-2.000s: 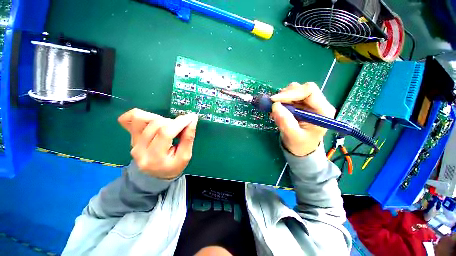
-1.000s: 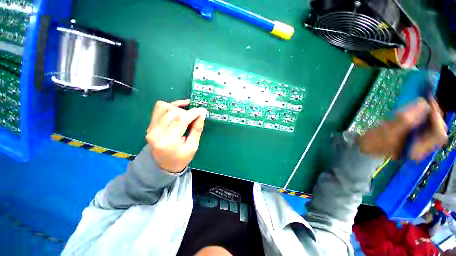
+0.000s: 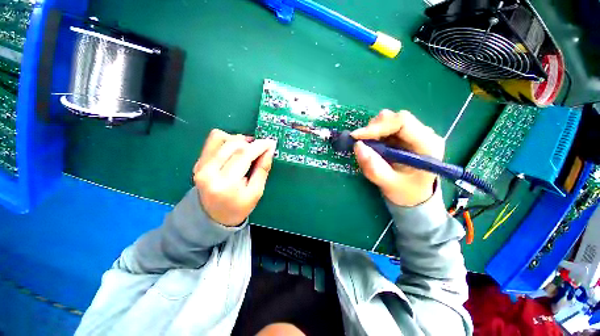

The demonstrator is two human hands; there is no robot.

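A green PCB panel [image 3: 302, 147] lies on the green bench mat in front of me. My left hand [image 3: 235, 172] is at the panel's left edge, thumb and forefinger pinched together; the solder wire between them is too fine to make out. My right hand [image 3: 400, 156] holds the dark blue soldering iron [image 3: 411, 157] like a pen. Its metal tip points left over the panel's upper left part; contact cannot be told. The iron and right hand hide the panel's right end. A shiny solder reel [image 3: 105, 75] stands at the left, with a thin wire end sticking out.
A blue tray of boards [image 3: 33, 131] is at far left. A blue tool with yellow end [image 3: 342, 23], a black fan [image 3: 483, 52] and a tape roll [image 3: 549, 79] lie beyond. A second panel [image 3: 503, 138], blue station [image 3: 543, 147], orange cutters [image 3: 468, 226], yellow tweezers [image 3: 501, 221] and blue bin [image 3: 526, 262] are right.
My right hand has come back from the blue station at the right to the panel, with the iron over it. My left hand has stayed by the panel's left edge.
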